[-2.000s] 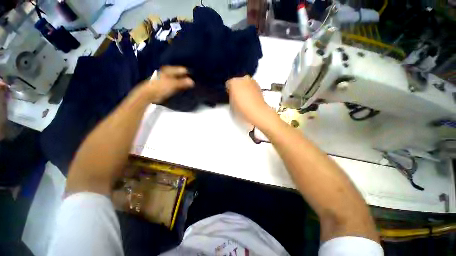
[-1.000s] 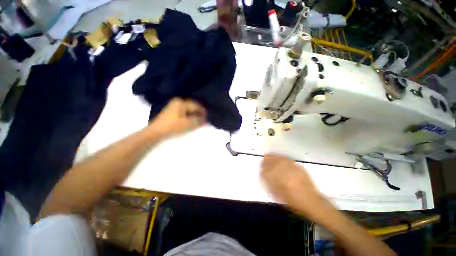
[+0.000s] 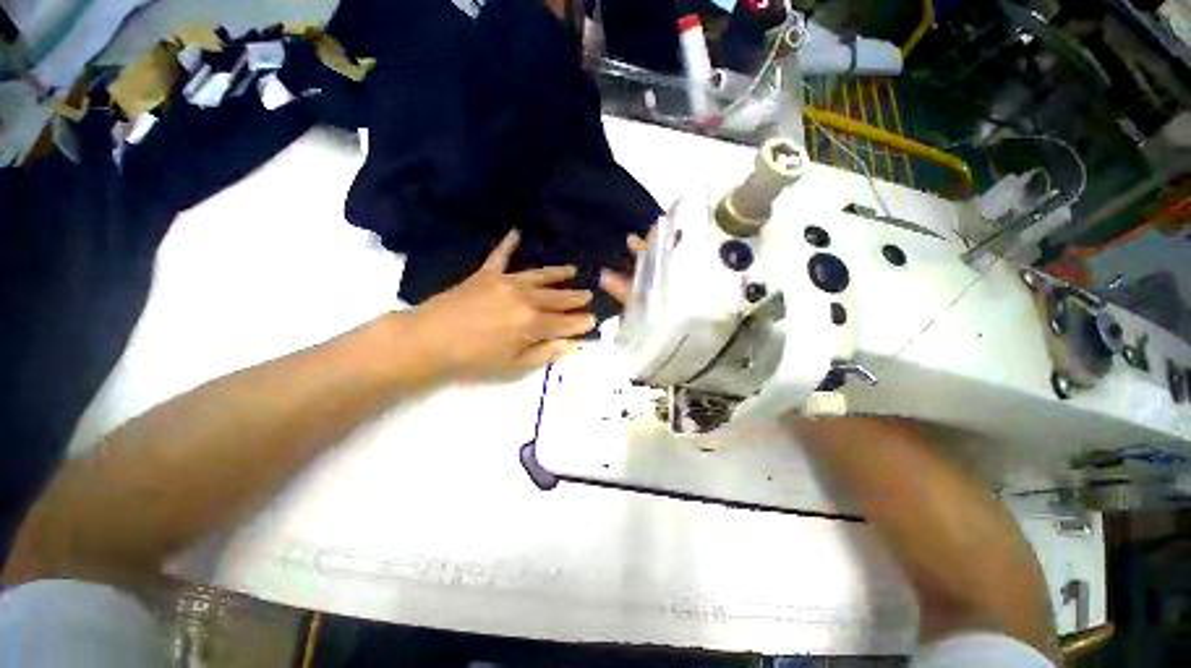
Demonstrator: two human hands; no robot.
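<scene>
A navy garment piece [image 3: 483, 144] lies bunched on the white table, left of and behind the sewing machine head [image 3: 712, 307]. My left hand [image 3: 509, 316] rests on its near edge with the fingers spread, pointing right. My right forearm passes under the machine arm. Only the fingertips of my right hand [image 3: 623, 277] show at the left side of the machine head, touching the cloth; the rest is hidden behind the head. Whether they pinch the cloth cannot be told. The needle area is mostly hidden under the head.
More navy pieces [image 3: 79, 248] with white labels and tan tabs [image 3: 150, 81] lie at the left. A clear tray [image 3: 653, 94] with a red-tipped white item stands behind the machine. A printed scale runs along the table's front edge [image 3: 431, 607].
My right hand has moved from the table front to under the machine arm and up to the cloth. My left hand has flattened out on the cloth. The view has moved closer to the machine.
</scene>
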